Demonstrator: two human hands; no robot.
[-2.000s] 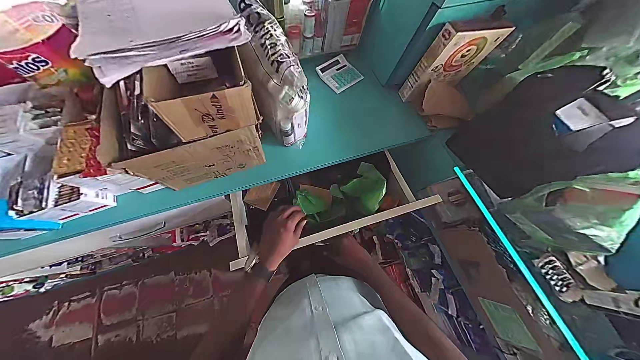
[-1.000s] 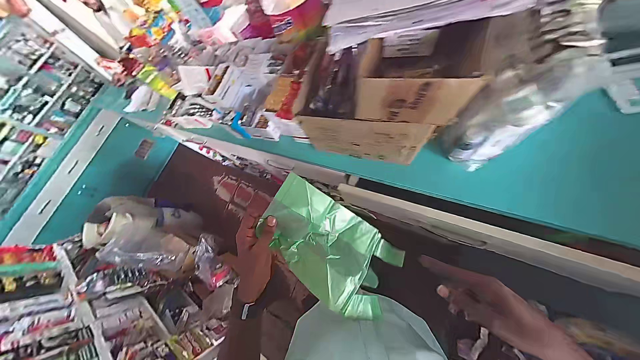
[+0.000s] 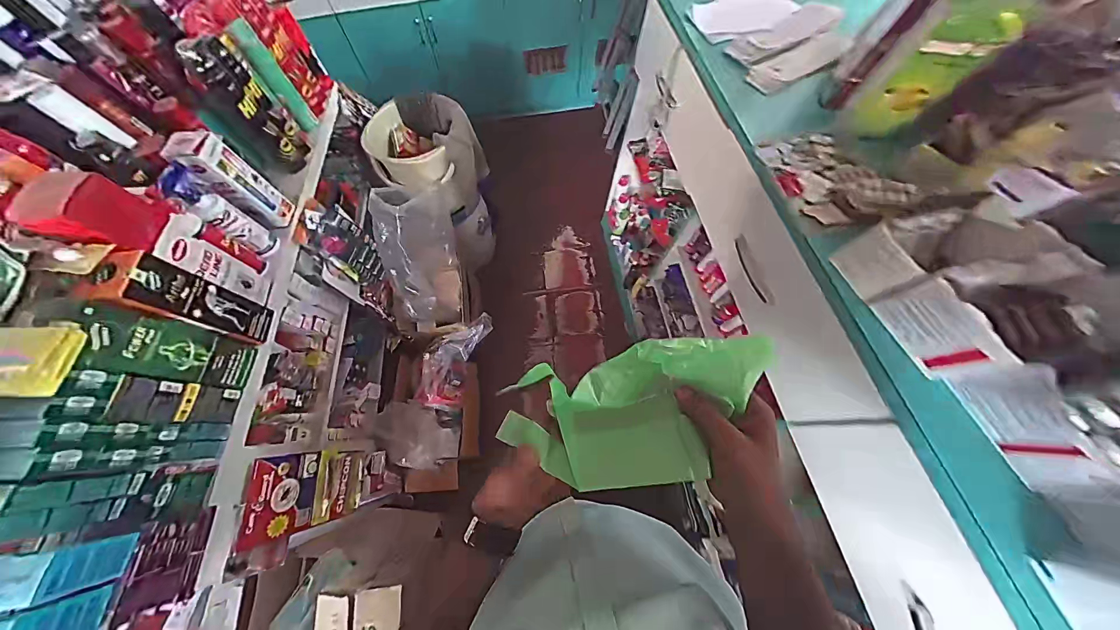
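A green plastic carrier bag (image 3: 639,429) is spread in front of my torso, its handle loops pointing left. My right hand (image 3: 739,437) grips the bag's right side, thumb on top. My left hand (image 3: 521,486), with a dark wristband, is at the lower left of the bag beside the handle loops; it is blurred, and I cannot tell whether its fingers hold the plastic. Whether anything lies inside the bag cannot be seen.
Shelves of boxed goods (image 3: 166,350) stand on the left. A cream bucket (image 3: 411,153) and a cardboard box (image 3: 468,411) line the aisle floor (image 3: 542,166). On the right runs a teal counter (image 3: 787,192) with papers and packets, above white drawers (image 3: 822,350).
The view has swung left along the aisle. Two seconds ago green plastic was at the open drawer; now the bag is before my torso. My right hand, apart from it one second ago, now grips it.
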